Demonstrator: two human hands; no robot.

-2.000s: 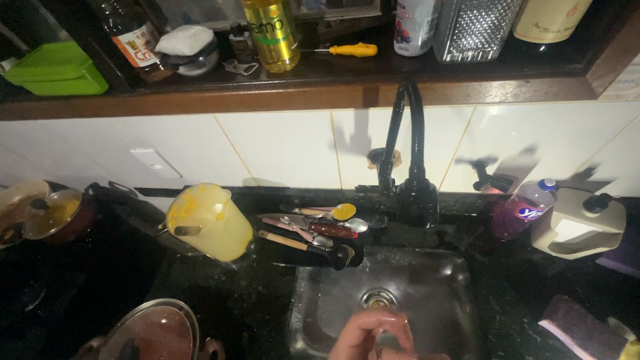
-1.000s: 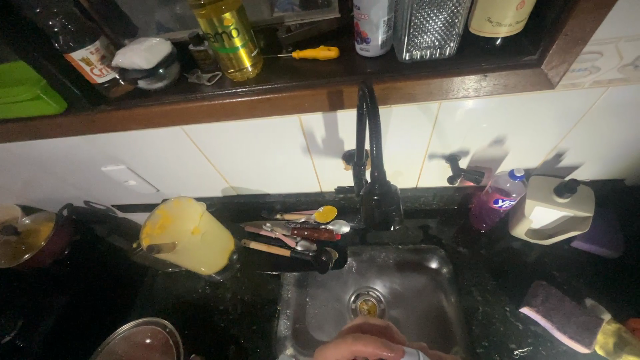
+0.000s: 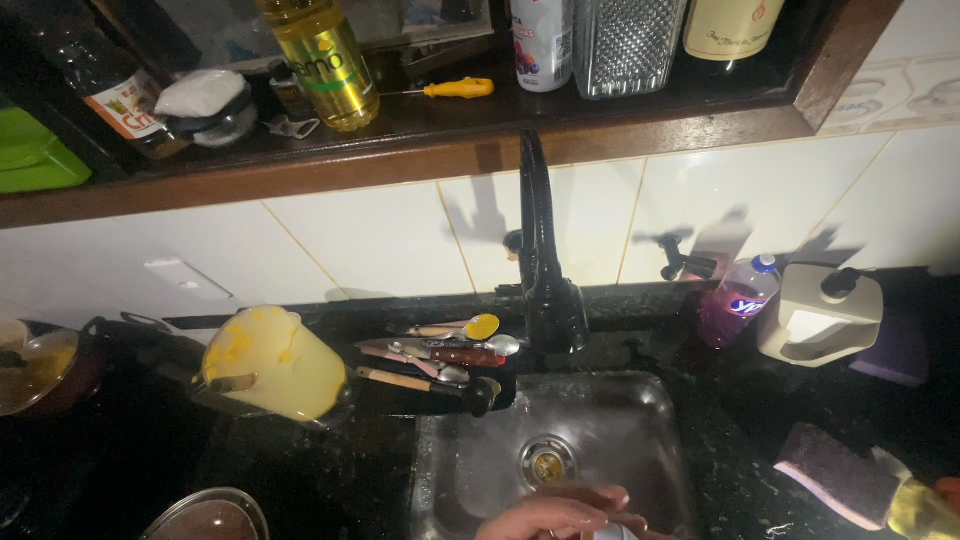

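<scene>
At the bottom edge, over the front of the steel sink (image 3: 480, 465), my left hand (image 3: 551, 517) reaches in from the left with bent fingers around a small white object (image 3: 611, 532), mostly cut off by the frame. Skin just right of that object may be part of my right hand; its shape is hidden. Beyond the fingers lies the sink drain (image 3: 547, 465) with yellowish bits in it. A black faucet (image 3: 551, 300) rises behind the sink. Spoons, a wooden-handled knife (image 3: 457, 355) and a black ladle (image 3: 480, 395) lie left of the faucet.
A yellow-stained plastic pitcher (image 3: 300, 367) stands left of the utensils. To the right are a bottle of purple detergent (image 3: 739, 304), a beige container (image 3: 821, 319) and a sponge (image 3: 840, 472). Above, a wooden shelf (image 3: 420, 161) holds an oil bottle (image 3: 330, 71) and a yellow-handled screwdriver (image 3: 461, 88).
The view has shifted somewhat. The raised, curled fingers seen two seconds ago are now lower and stretched to the right, with a white object visible at them.
</scene>
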